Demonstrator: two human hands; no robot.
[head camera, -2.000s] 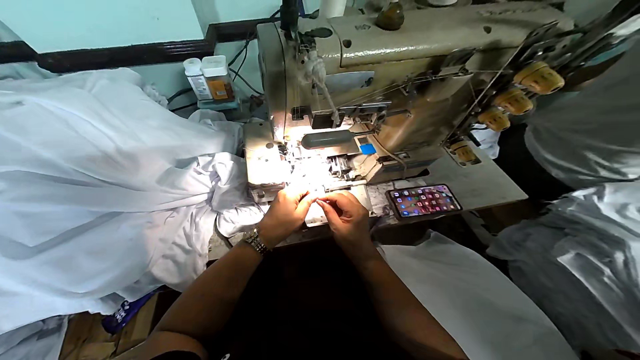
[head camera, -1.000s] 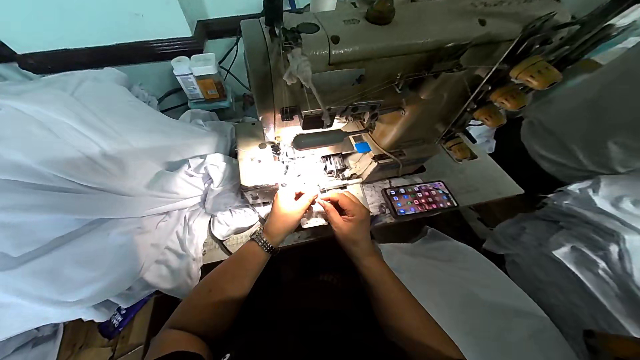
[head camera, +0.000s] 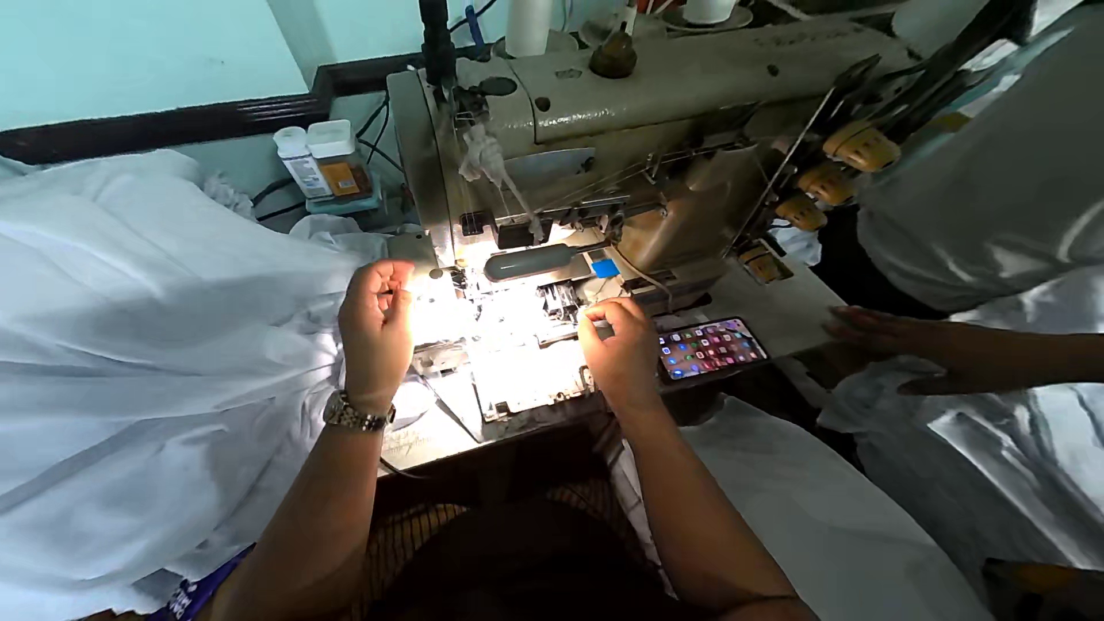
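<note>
An industrial sewing machine (head camera: 638, 112) stands across the middle, its lamp brightly lighting the needle area and bed plate (head camera: 535, 375). My left hand (head camera: 378, 332), with a metal wristwatch (head camera: 358, 414), is raised left of the needle area, fingers curled, thumb near the index finger. My right hand (head camera: 619, 349) is right of the lit bed, its thumb and index finger close together. Glare hides whether either hand pinches a thread. White fabric (head camera: 164, 345) lies heaped beside my left hand. A phone (head camera: 711, 349) with its screen lit lies on the table right of my right hand.
Plastic bottles (head camera: 323, 164) stand behind the fabric at the left. Yellow thread tension knobs (head camera: 862, 147) are at the machine's right end. Another person's hand (head camera: 888, 341) reaches in from the right over pale fabric (head camera: 1018, 414). White cloth (head camera: 802, 492) hangs below the table edge.
My hands, close together before at the front of the lit bed, have moved apart, the left to the left and the right to the right. Another person's hand has come in at the right.
</note>
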